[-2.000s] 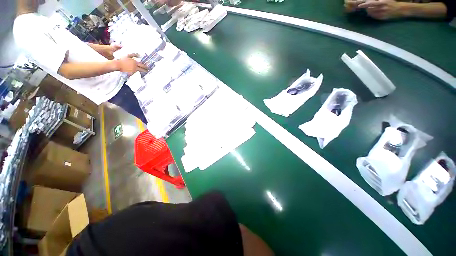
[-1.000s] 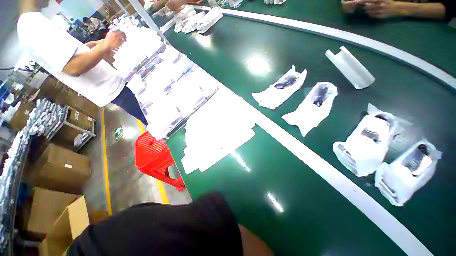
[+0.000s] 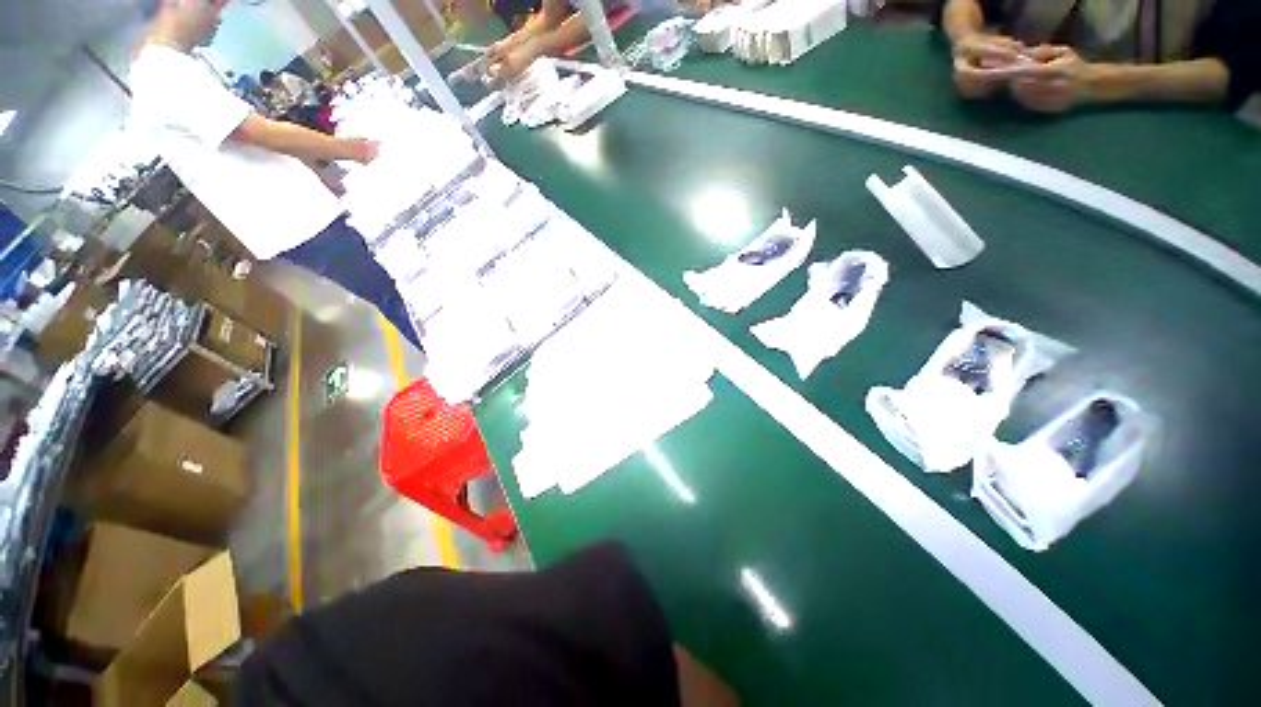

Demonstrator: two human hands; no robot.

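Neither of my hands is in view; only a dark sleeve and a bit of bare arm show at the bottom edge. Several white pouches with dark items showing lie on the green conveyor belt [image 3: 830, 553]. The nearest pouch [image 3: 1037, 500] is at the right, with another pouch [image 3: 929, 425] close beside it. Two smaller-looking pouches lie farther back, one at the centre [image 3: 816, 326] and one left of it [image 3: 740, 287]. A white folded channel [image 3: 929, 221] lies alone behind them. A fanned stack of white cards [image 3: 609, 401] lies on the bench, left of the pale rail [image 3: 885, 483].
Trays of white pieces [image 3: 484, 276] stand beyond the cards. A person in white [image 3: 235, 152] stands at the left. Another person's hands [image 3: 1030, 72] are across the belt. A red stool [image 3: 432, 445] stands beside the bench. Brown cartons [image 3: 173, 470] are on the floor.
The pouches and the white channel have moved left along the belt. The person in white has shifted arms and posture. The view has tilted slightly, showing more of the far side. The cards remain on the bench.
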